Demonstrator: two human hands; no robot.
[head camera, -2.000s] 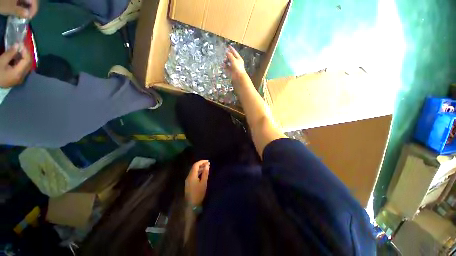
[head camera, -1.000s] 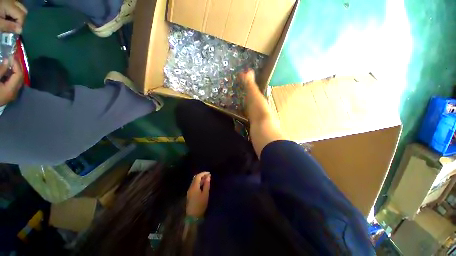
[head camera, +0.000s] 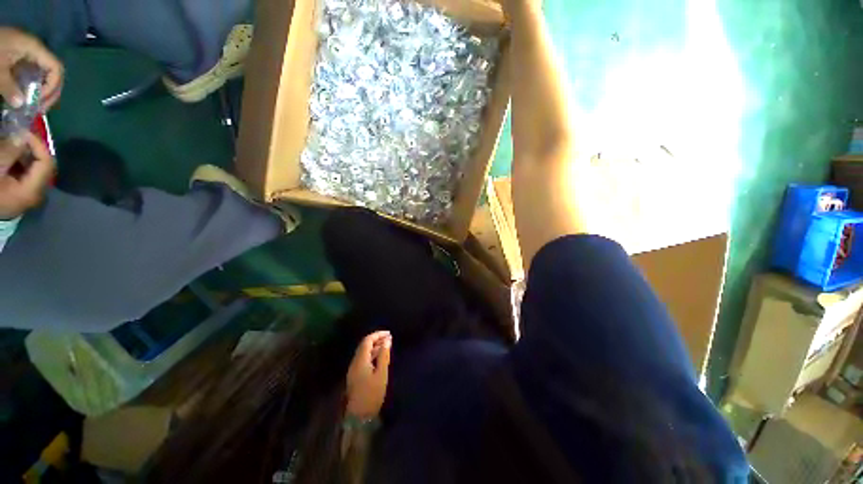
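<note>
Small clear plastic pieces (head camera: 402, 109) fill the open cardboard carton (head camera: 257, 113) in front of me. My right forearm reaches up past the carton's right side; the right hand is cut off by the top edge. My left hand (head camera: 369, 369) is low over my lap, away from the carton, with its fingers curled; whether it holds something small cannot be told.
A second carton (head camera: 681, 288) stands at my right with a raised, sunlit flap. A seated person's hands (head camera: 28, 175) hold clear film at the left. A pale stool (head camera: 85, 369) is lower left, blue bins (head camera: 828, 246) far right.
My right hand has left the pieces and moved up out of the picture. The flap over the carton's far part is gone from view, so more pieces show. My left hand has barely moved.
</note>
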